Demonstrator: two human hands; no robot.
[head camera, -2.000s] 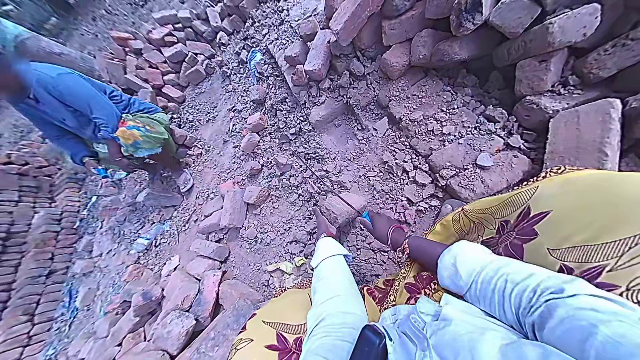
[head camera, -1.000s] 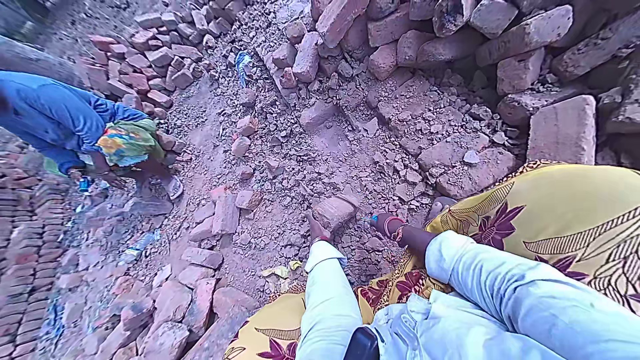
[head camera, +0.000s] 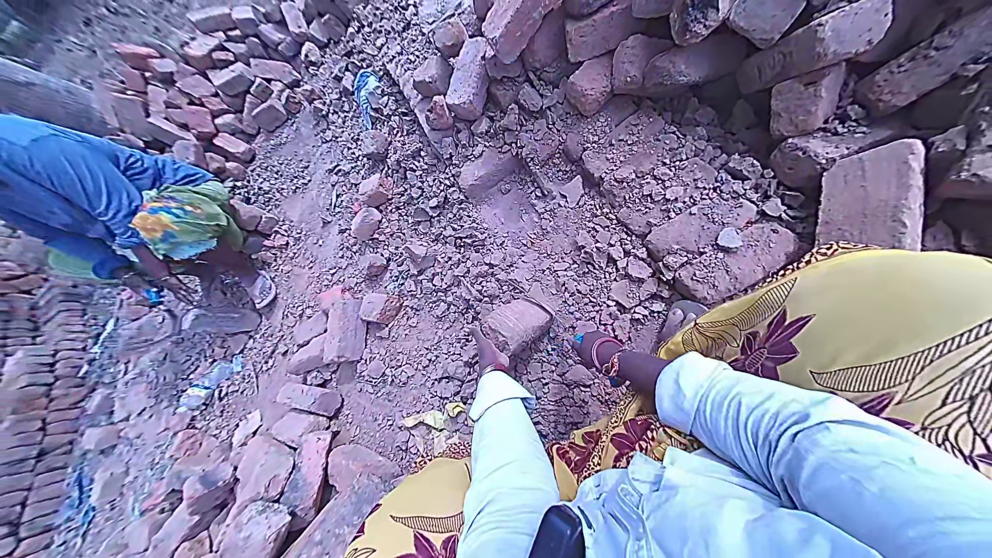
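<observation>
A rough brick (head camera: 518, 327) lies on the rubble in front of me. My left hand (head camera: 490, 353) grips its near left side, the fingers partly hidden. Just right of the brick, my right hand (head camera: 601, 355), with red bangles at the wrist, is closed around the blue handle of a thin tool. Blue shows at both sides of the fist. Only a thin dark line of the tool shows near the brick's upper edge, so its kind and its end cannot be made out.
Stacked bricks (head camera: 872, 194) rise at the upper right, with another brick pile (head camera: 225, 85) at the upper left. A person in blue (head camera: 101, 182) bends over at the left. Broken bricks (head camera: 260, 473) lie lower left, near a plastic bottle (head camera: 208, 384). My foot (head camera: 682, 318) is beside the rubble.
Two seconds ago the tool's thin rod reached out past the brick toward the upper left; now it shows only close to the brick. My left hand stays at the brick.
</observation>
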